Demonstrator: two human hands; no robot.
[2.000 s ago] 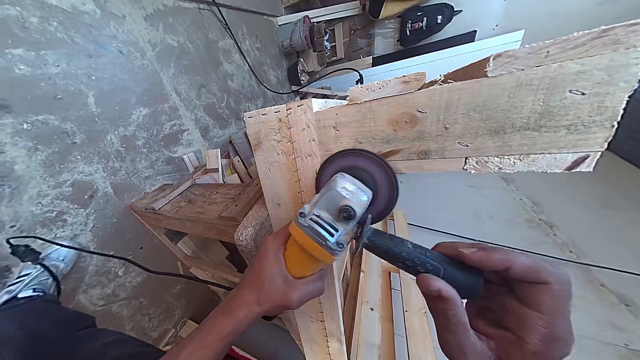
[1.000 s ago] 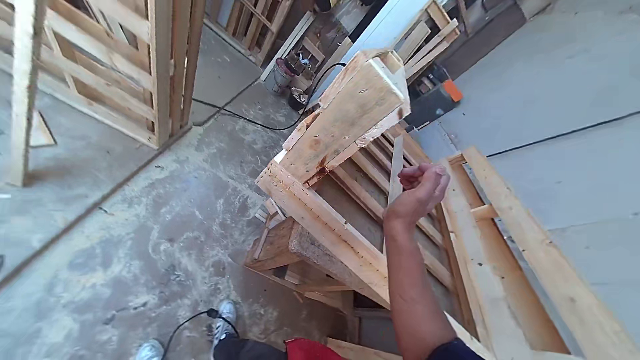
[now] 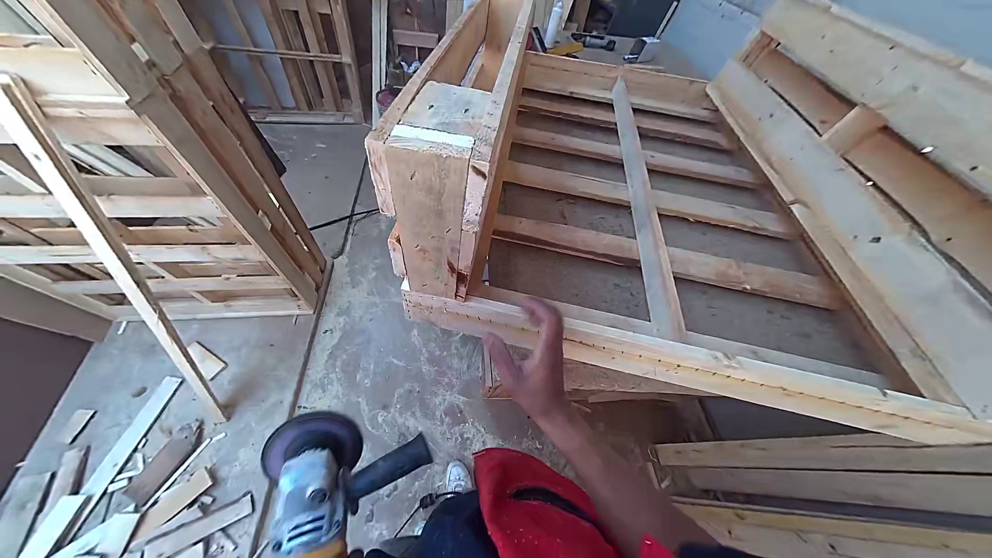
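My right hand point(image 3: 535, 356), empty with thumb and fingers apart, is at the stapled front rail point(image 3: 620, 349) of a large wooden frame; whether it touches the rail is unclear. Beside it stands the frame's boxed wooden arm point(image 3: 430, 217), with rough, splintered edges. At lower left is an angle grinder point(image 3: 310, 496) with its disc point(image 3: 312, 446) uppermost and a black side handle point(image 3: 391, 466) pointing right, clear of the frame. Only a sliver of my left hand point(image 3: 355, 552) shows at the grinder's yellow body; the rest is below the view.
Wood offcuts point(image 3: 163, 480) litter the dusty concrete floor at lower left. Slatted wooden frames point(image 3: 155, 209) stand at left, with a slanting batten point(image 3: 116, 248) against them. Another wooden frame point(image 3: 821, 480) lies at lower right. Tools and a bottle point(image 3: 553, 23) stand at the back.
The grinder, at the frame's wood two seconds ago, is now away from it at lower left. My right hand has left the side handle area and come to the front rail. The view has swung strongly.
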